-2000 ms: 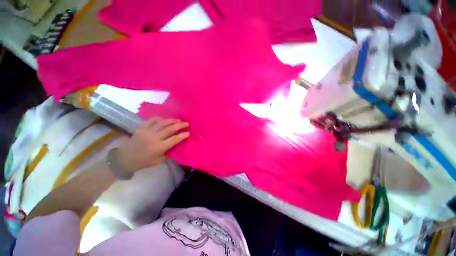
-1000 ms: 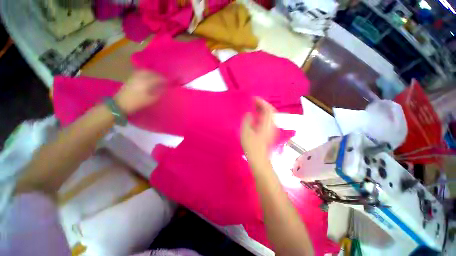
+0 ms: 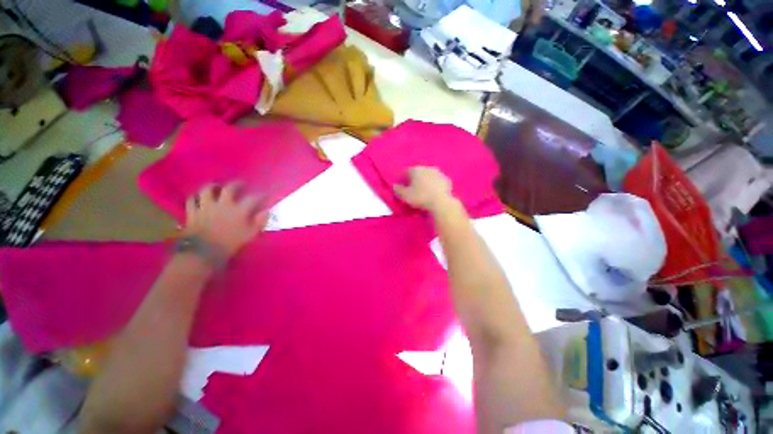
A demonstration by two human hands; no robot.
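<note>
A large bright pink garment panel [image 3: 322, 297] lies spread over the white table nearest me. My left hand [image 3: 222, 219] lies with fingers spread on a pink piece [image 3: 233, 161] behind the panel. My right hand [image 3: 424, 188] is at the near edge of a rounded stack of pink pieces [image 3: 449, 157] to the right; its fingers are bent, and whether they grip the fabric is unclear. The white sewing machine head [image 3: 644, 373] with a blue stripe is at the lower right; its needle area is out of view.
A pink heap [image 3: 203, 76] and a mustard cloth [image 3: 339, 93] lie at the table's far side. A white cloth bundle [image 3: 606, 246] and red basket [image 3: 674, 212] stand behind the machine. A dark patterned strip [image 3: 42, 195] lies at the left. A brown board [image 3: 538, 157] is beyond the stack.
The view has shifted toward the far side of the table. My left hand has moved onto the left pink piece, and my right hand has moved away from the machine to the rounded stack.
</note>
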